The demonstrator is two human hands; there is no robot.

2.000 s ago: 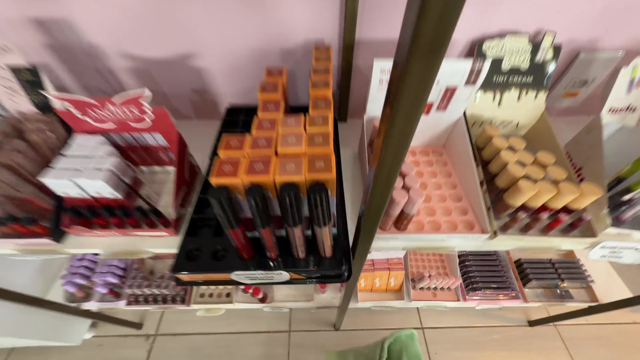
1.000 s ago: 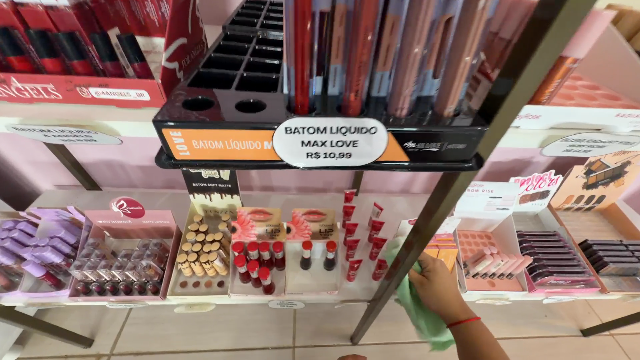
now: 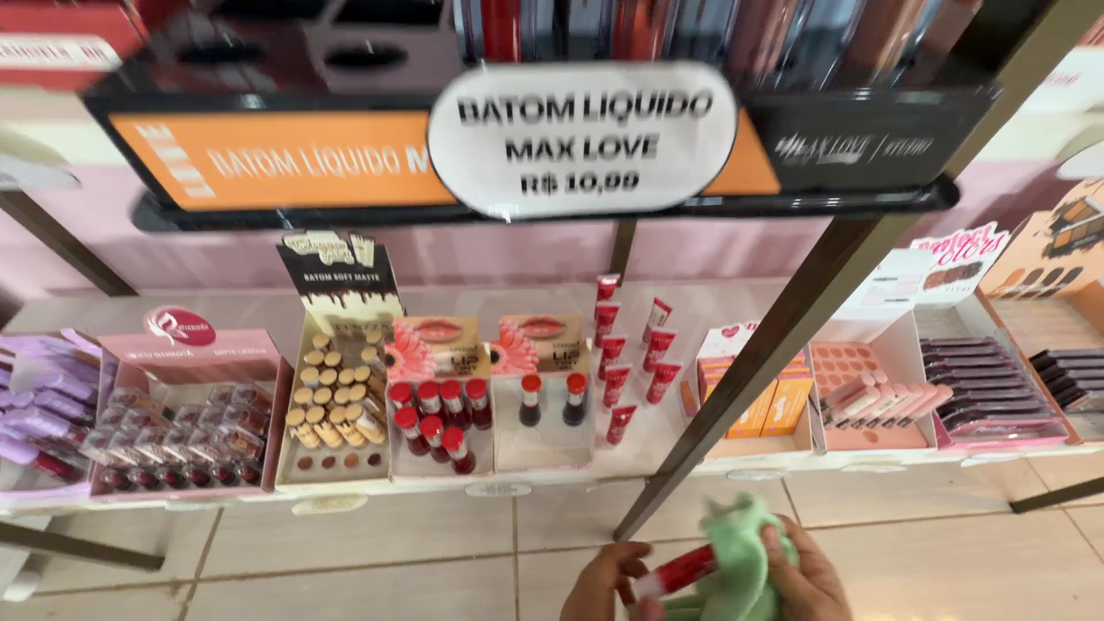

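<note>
Low in the view, my left hand [image 3: 606, 582] grips one end of a red cosmetic tube [image 3: 686, 569], which is tilted and partly covered by a green cloth [image 3: 740, 552]. My right hand [image 3: 806, 569] holds the cloth around the tube's other end. Both hands are in front of the lower shelf, over the tiled floor. On that shelf, small red tubes [image 3: 612, 388] stand in two loose rows beside a lip tint display box [image 3: 542, 440]. To the right of the metal post is a box with orange cartons [image 3: 785, 405].
A black lipstick display [image 3: 862, 147] with an oval price tag [image 3: 582, 142] juts out above. A slanting metal post [image 3: 742, 379] stands close to my hands. Boxes of lipsticks [image 3: 185, 431], gold-capped tubes [image 3: 336, 405] and dark slim packs [image 3: 983, 388] line the lower shelf [image 3: 483, 490].
My right hand and the green cloth have moved from the lower shelf's edge by the post to in front of it. My left hand has come into view, and a red tube is now between the hands.
</note>
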